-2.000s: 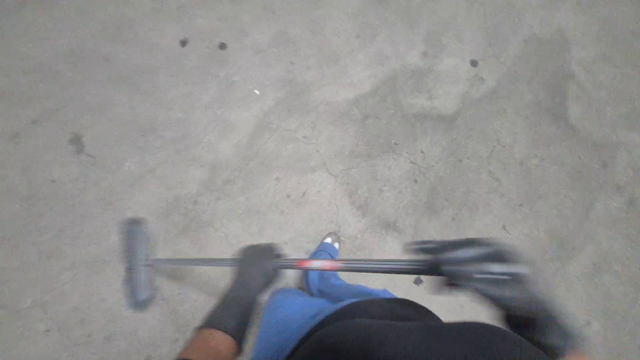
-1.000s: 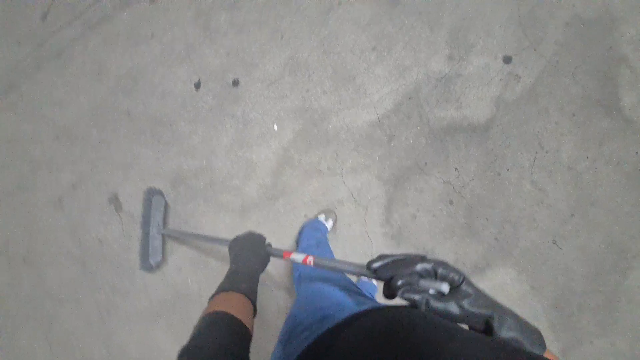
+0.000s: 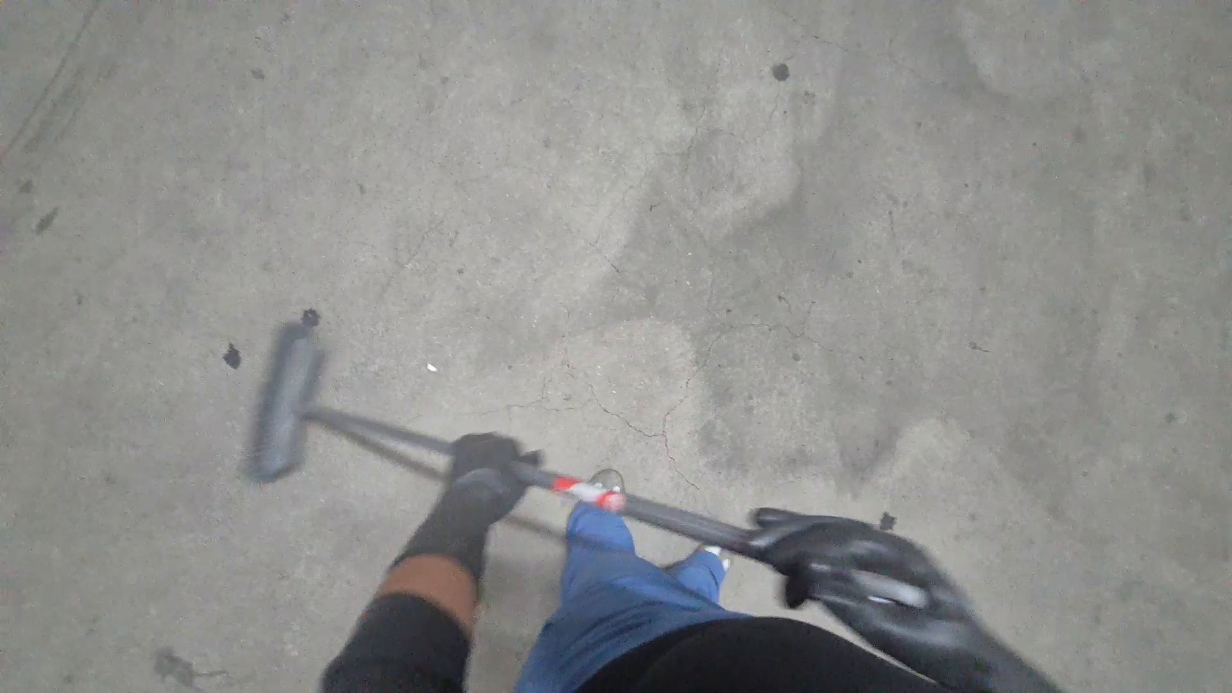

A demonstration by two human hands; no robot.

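Observation:
A push broom with a grey head (image 3: 288, 402) and a dark pole (image 3: 685, 520) slants across the lower part of the head view. My left hand (image 3: 488, 472), in a dark glove, is closed around the pole between the broom head and a red and white band. Near the pole's right end, my right hand (image 3: 847, 568) in a shiny black glove grips it, with the light-coloured tip showing past the fingers. The broom head is blurred at the left, and whether its bristles touch the floor is hard to tell.
A concrete floor (image 3: 539, 241) with cracks, stains and dark spots surrounds me. One small white speck (image 3: 431, 367) lies right of the broom head. My legs in blue trousers (image 3: 616, 577) and my shoes are below the pole.
The floor marks have shifted down in view as I have moved over the floor. Both hands have stayed on the pole, which now slopes down to the right, unlike its nearly level position two seconds ago.

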